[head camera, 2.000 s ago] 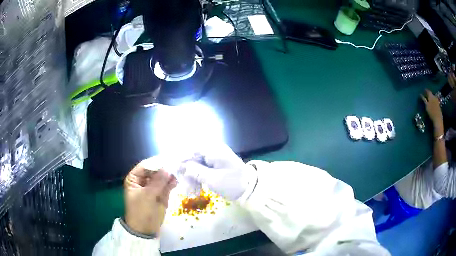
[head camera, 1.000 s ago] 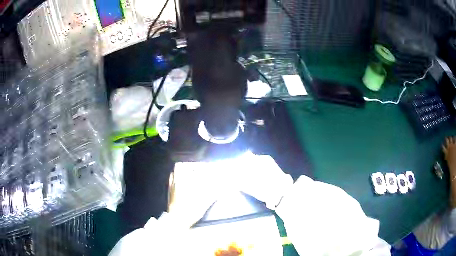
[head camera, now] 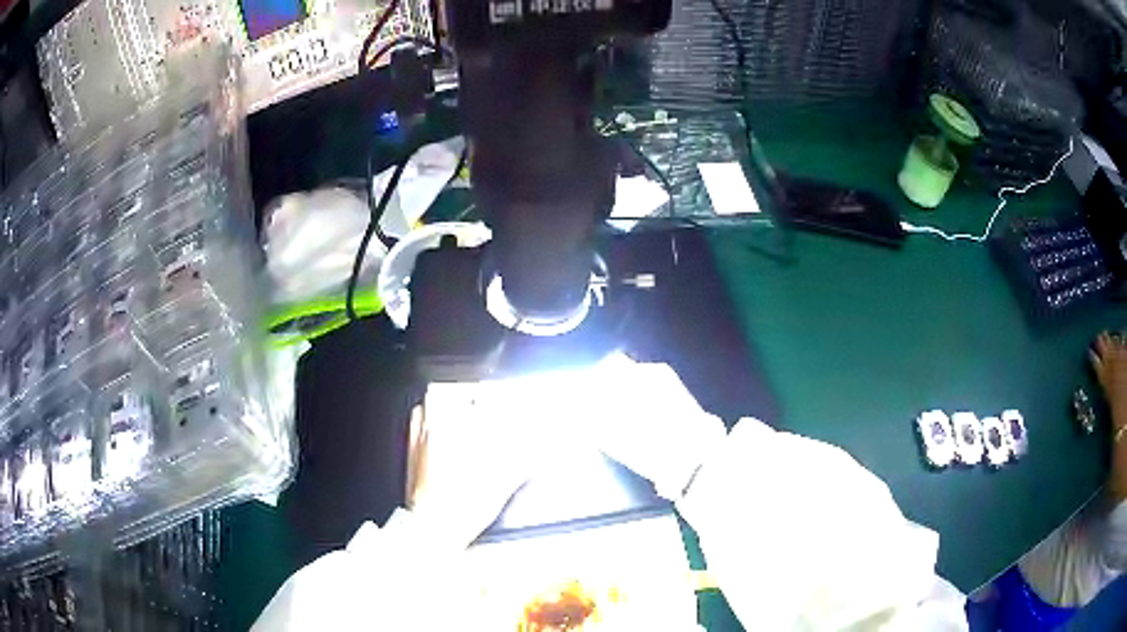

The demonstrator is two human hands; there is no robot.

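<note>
My left hand (head camera: pixel 460 432) and my right hand (head camera: pixel 655 426) are together under the ring light (head camera: pixel 541 306) of the video microscope (head camera: pixel 538 161). Both hands are washed out by glare, so fingers and any held piece cannot be made out. The black microscope base (head camera: pixel 352 432) lies under and around them. A pile of tiny amber pieces (head camera: pixel 562 609) lies on the white paper sheet (head camera: pixel 494 593) nearer to me.
Tall clear blister trays (head camera: pixel 136 321) stand at left, with a bright green strip (head camera: pixel 324 316) beside them. A row of set-out modules (head camera: pixel 971 438), a black pocketed tray (head camera: pixel 1053 266) and another person's hand (head camera: pixel 1112 364) are at right. A monitor (head camera: pixel 297 56) shows top left.
The view has tilted up since the oldest frame, bringing the monitor in. My hands have moved from in front of the lit spot to under the lens. Little differs from one second ago.
</note>
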